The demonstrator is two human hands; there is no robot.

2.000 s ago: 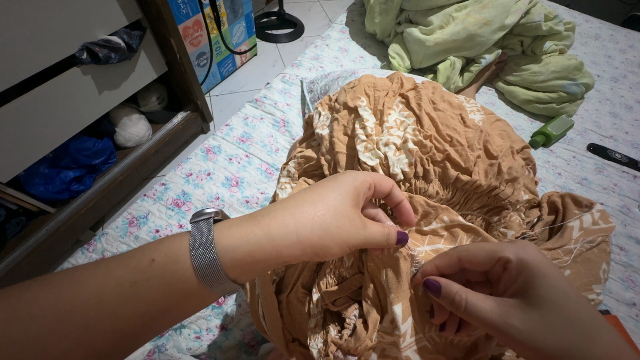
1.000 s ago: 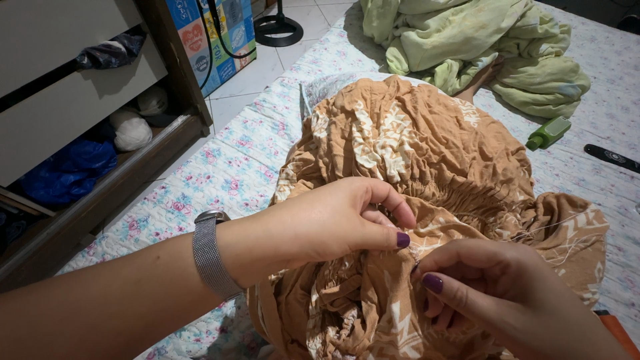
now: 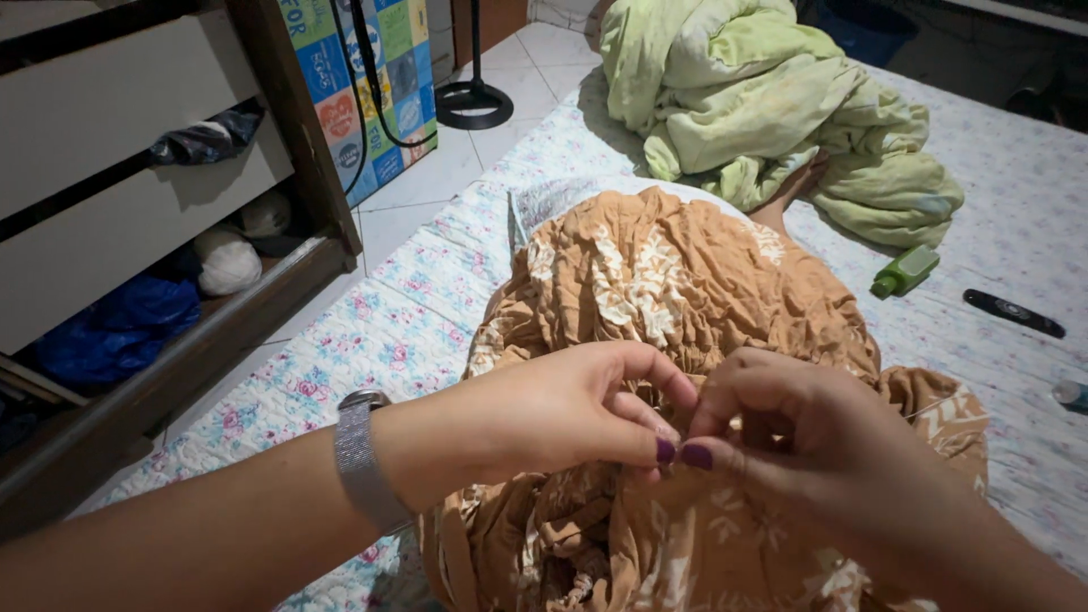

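Tan fabric with white print (image 3: 680, 280) lies bunched over the lap, with gathered, stitched-looking rows near its middle. Above it, my left hand (image 3: 586, 408), with a mesh-band watch (image 3: 365, 459) on the wrist, pinches something small between thumb and index finger. My right hand (image 3: 790, 425) meets it fingertip to fingertip, its thumb and index finger pinched too. Whether they hold fabric, thread or a needle is too small to tell. A pale thread runs over the fabric at the right.
A green bottle (image 3: 905, 272), a dark flat slim object (image 3: 1013, 313) and a light green blanket (image 3: 765, 102) rest on the floral bedspread (image 3: 374, 331). A bare foot shows beside the blanket. Left stands a drawer unit (image 3: 127, 127) with a blue bag (image 3: 119, 327); behind are a patterned box (image 3: 365, 93) and a round stand base (image 3: 473, 104).
My right hand has moved up, and its fingertips now meet those of my left hand. The part of the fabric under the hands appears lifted.
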